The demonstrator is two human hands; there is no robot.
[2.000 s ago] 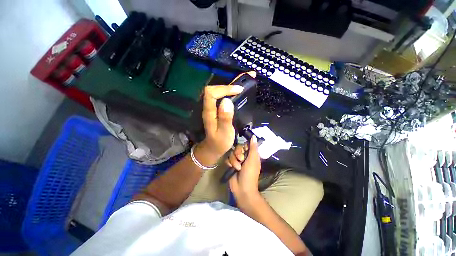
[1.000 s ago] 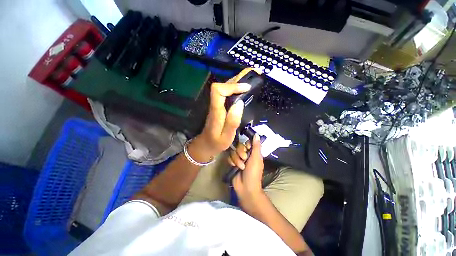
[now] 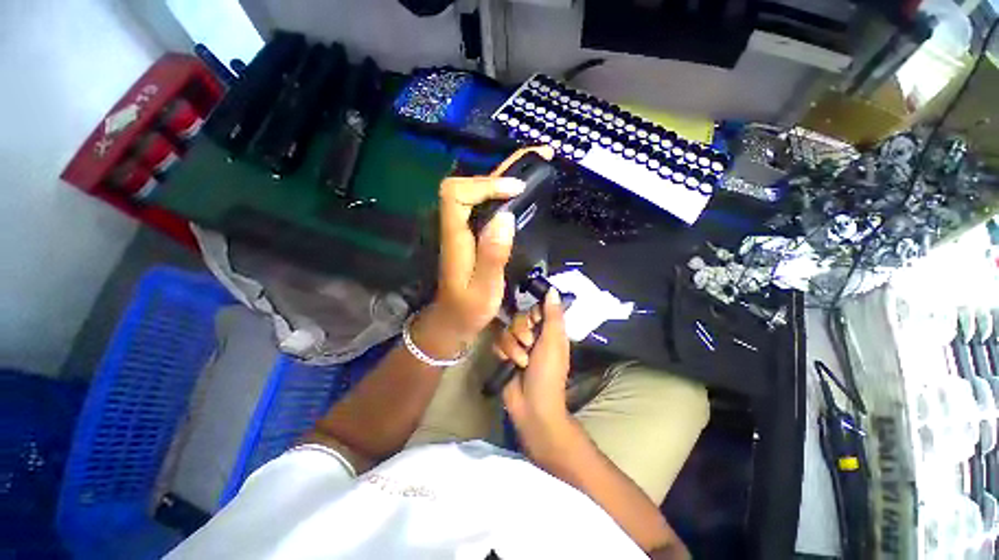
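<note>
My left hand [image 3: 473, 246] is raised above the mat, its fingers and thumb closed around the upper end of a black lock panel housing [image 3: 521, 193]. A small pale mark shows on the housing's side. My right hand [image 3: 534, 352] is lower, over my lap, and holds a black piece [image 3: 538, 287] whose top end sticks out above the thumb and whose lower end shows below the fingers. Whether the two black parts are joined is hidden behind my hands. A crumpled white paper [image 3: 588, 302] lies on the mat just right of my right hand.
Black lock bodies [image 3: 348, 142] lie on the green mat [image 3: 386, 202]. Behind are a blue bin of screws [image 3: 434, 96] and a sheet of round pads [image 3: 613, 137]. Dark fittings [image 3: 592, 210] and shiny metal parts [image 3: 844, 235] are heaped rightward. An electric screwdriver [image 3: 845, 448] and white tray [image 3: 964, 383] are at right.
My left hand with the housing moved slightly right and then back left. My right hand keeps its hold with little movement. The camera view has shifted slightly.
</note>
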